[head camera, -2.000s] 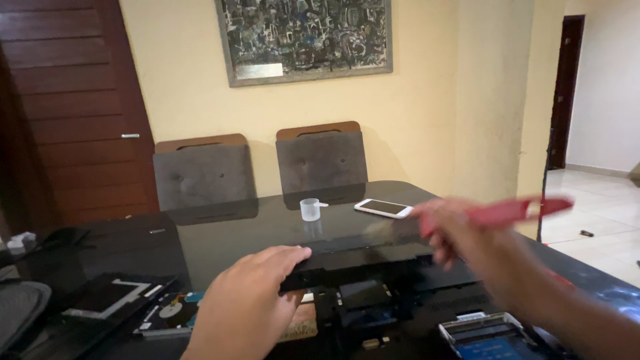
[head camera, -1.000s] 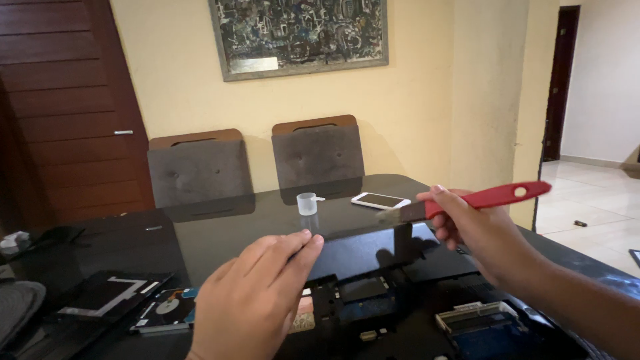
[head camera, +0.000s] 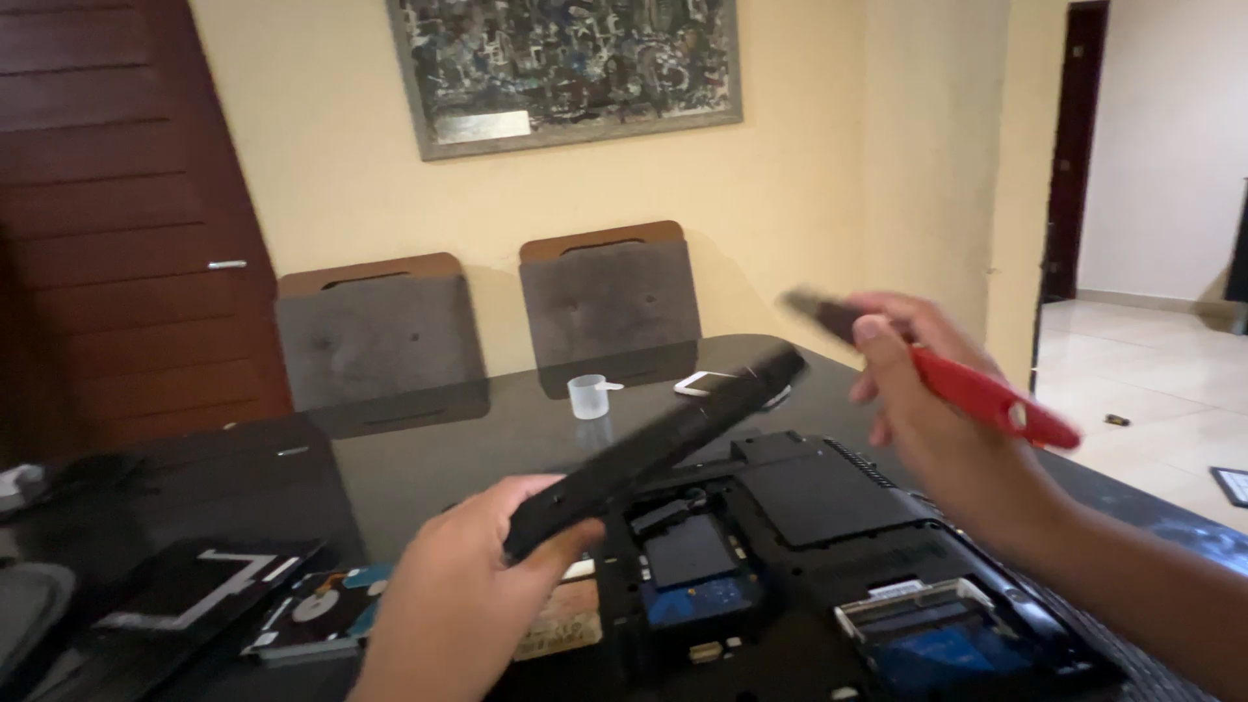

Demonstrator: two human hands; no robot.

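Note:
My left hand (head camera: 478, 585) grips one end of a long black bar-shaped part (head camera: 663, 439), which looks like a laptop battery and slants up to the right. A brush with a red handle (head camera: 985, 395) is in my right hand (head camera: 916, 390); its blurred bristles point up and left, apart from the black part. Below both hands lies a laptop's black underside (head camera: 819, 585), with open bays showing blue circuit board. A hard drive (head camera: 317, 609) rests to the left of my left hand, and a brownish labelled part (head camera: 565, 624) is partly hidden behind that hand.
A translucent measuring cup (head camera: 589, 398) and a white phone (head camera: 704, 382), partly covered by the black part, stand farther back on the glossy dark table (head camera: 439, 439). Black panels (head camera: 195, 595) lie at the left. Two grey chairs (head camera: 614, 302) stand beyond the table.
The black part has tilted from roughly level to a steep slant, uncovering more of the laptop underside. The brush's bristle end has risen away from it and now points up and left.

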